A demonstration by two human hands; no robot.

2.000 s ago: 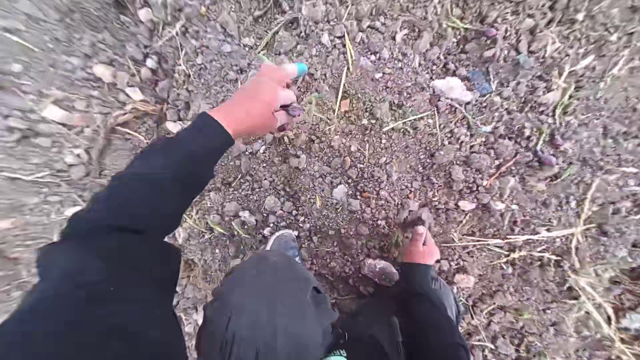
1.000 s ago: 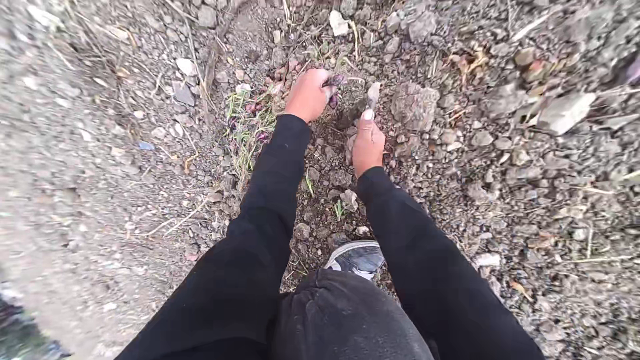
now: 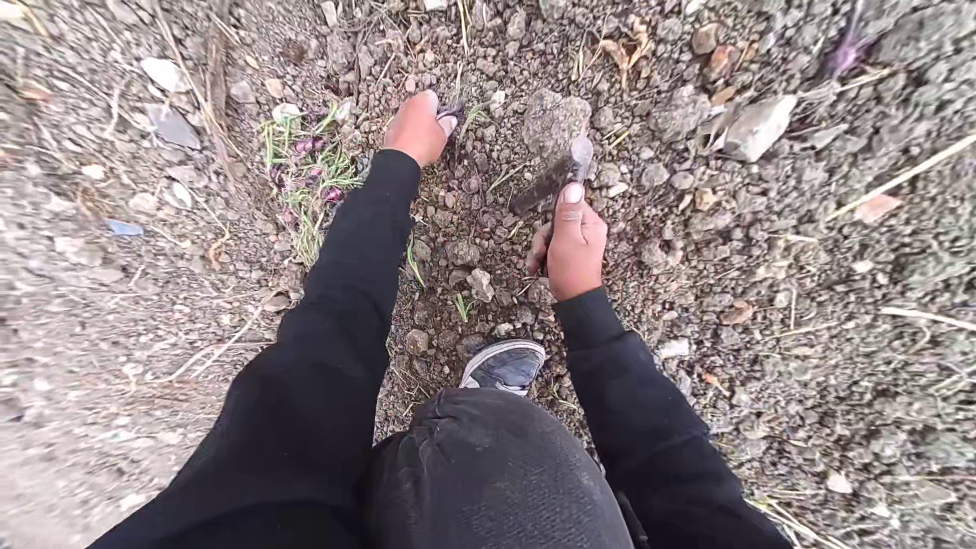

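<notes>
My left hand is at the soil, upper middle, its fingers closed about something small and dark purple that is mostly hidden; green leaves lie just beside it. To its right, my right hand grips a small hand tool with a dirty, flat metal blade, which points up and left over the soil. The tool's handle is hidden in the palm. Left of my left forearm lies a heap of small purple bulbs with green leaves, probably onions.
A large clod lies beyond the blade, and a pale angular stone is farther right. My shoe rests on the soil below the hands. Thin green shoots stand between my arms. Stones and dry stalks are scattered around.
Two seconds ago my hands were far apart; by one second ago they had come close together. Since then the right hand's blade has tilted to the left. The view has shifted a lot.
</notes>
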